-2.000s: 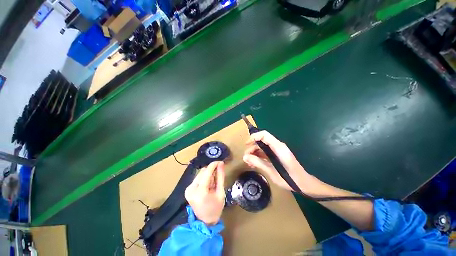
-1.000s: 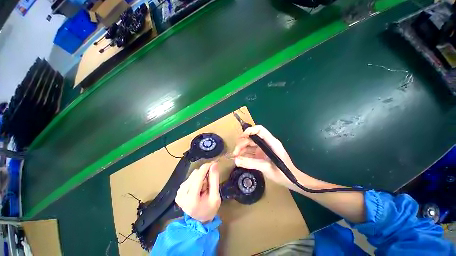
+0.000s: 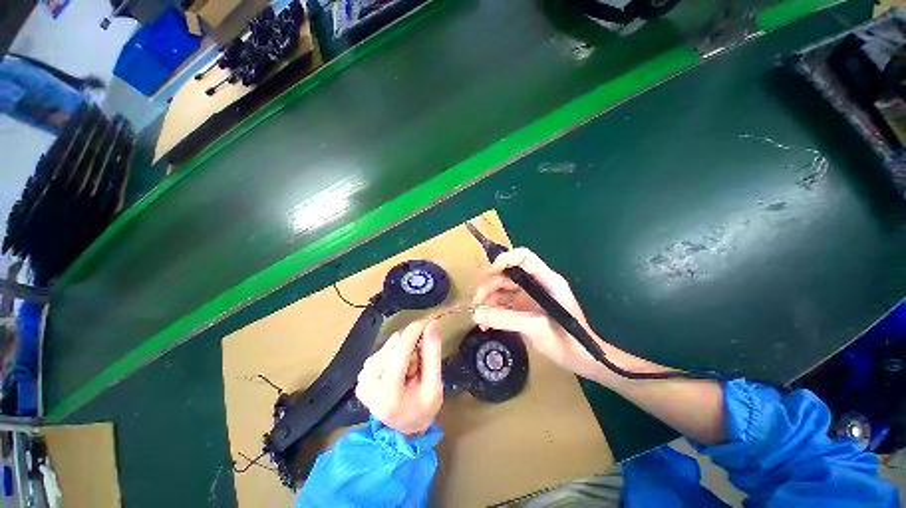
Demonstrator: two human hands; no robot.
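My left hand (image 3: 402,377) pinches one end of a thin wire (image 3: 452,313) that runs to the fingertips of my right hand (image 3: 536,313). My right hand also holds a black soldering iron (image 3: 556,310), its tip pointing up and left, away from the earcups. Below lie black headphones on a tan cardboard sheet (image 3: 517,446). One earcup (image 3: 416,283) lies beyond my left hand, the other earcup (image 3: 495,363) below my right hand. Both show pale round driver centres. The black headband (image 3: 333,382) runs down left and is partly hidden by my left hand.
A green-edged conveyor (image 3: 397,129) crosses beyond the cardboard, with a black item (image 3: 621,8) on it. A dark tray (image 3: 844,99) stands far right. Stacked dark sheets (image 3: 70,189) lean at left. Headphones (image 3: 852,429) lie lower right. Dark tangled parts (image 3: 288,451) lie at the headband's lower end.
My right hand has come closer to my left hand, and a thin wire now shows between their fingertips. The iron remains in my right hand. The camera view has shifted slightly.
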